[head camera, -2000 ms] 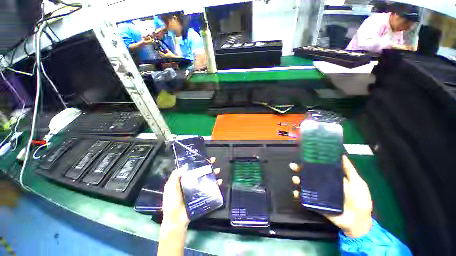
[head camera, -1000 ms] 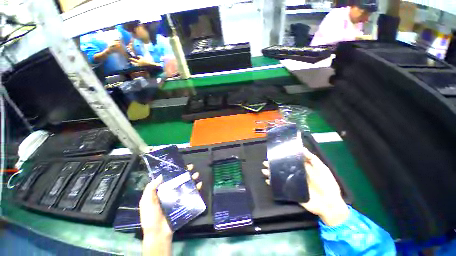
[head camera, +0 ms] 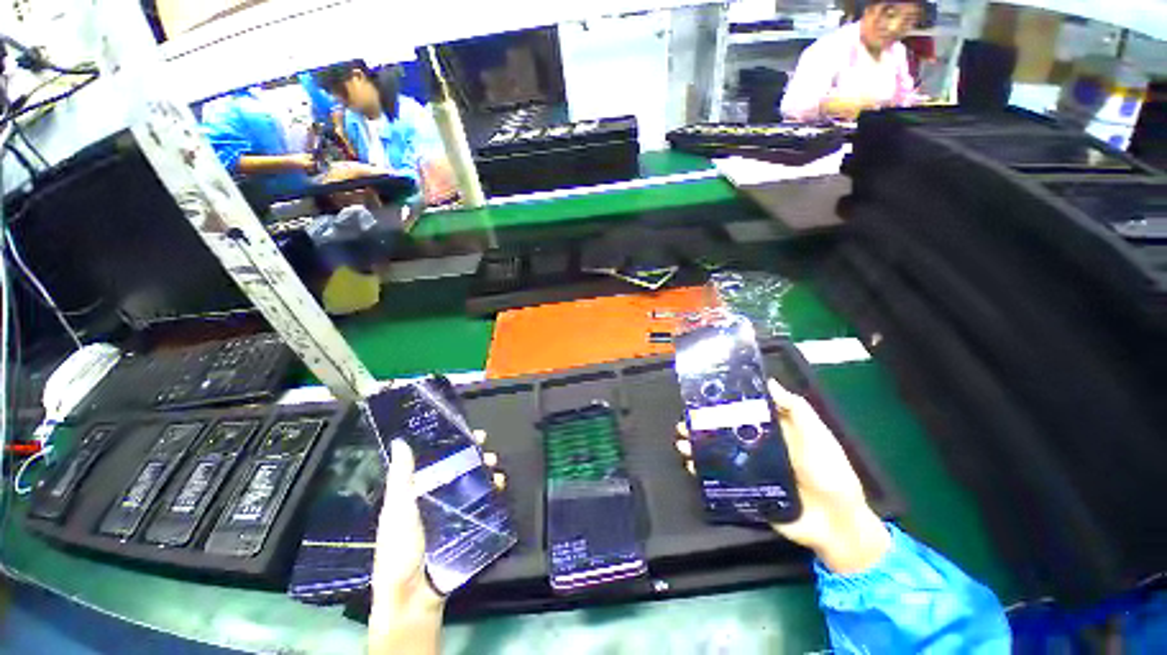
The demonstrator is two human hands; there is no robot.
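Observation:
My left hand holds a smartphone tilted, its screen up with a pale band across it, over the left part of the black foam tray. My right hand holds a second smartphone upright over the right part of the tray. Its screen is dark with a white band and round marks. A third smartphone lies in a middle pocket, green blocks on its upper screen. Another dark phone lies left of my left hand.
A second foam tray with labelled units is at left, under a slanted post. An orange sheet and clear plastic lie behind. Stacked trays stand right. People in blue and pink work at the back.
The view has turned right since the first frame. The right phone's screen went from green blocks to dark, then to a white band with round marks. Both hands keep their phones.

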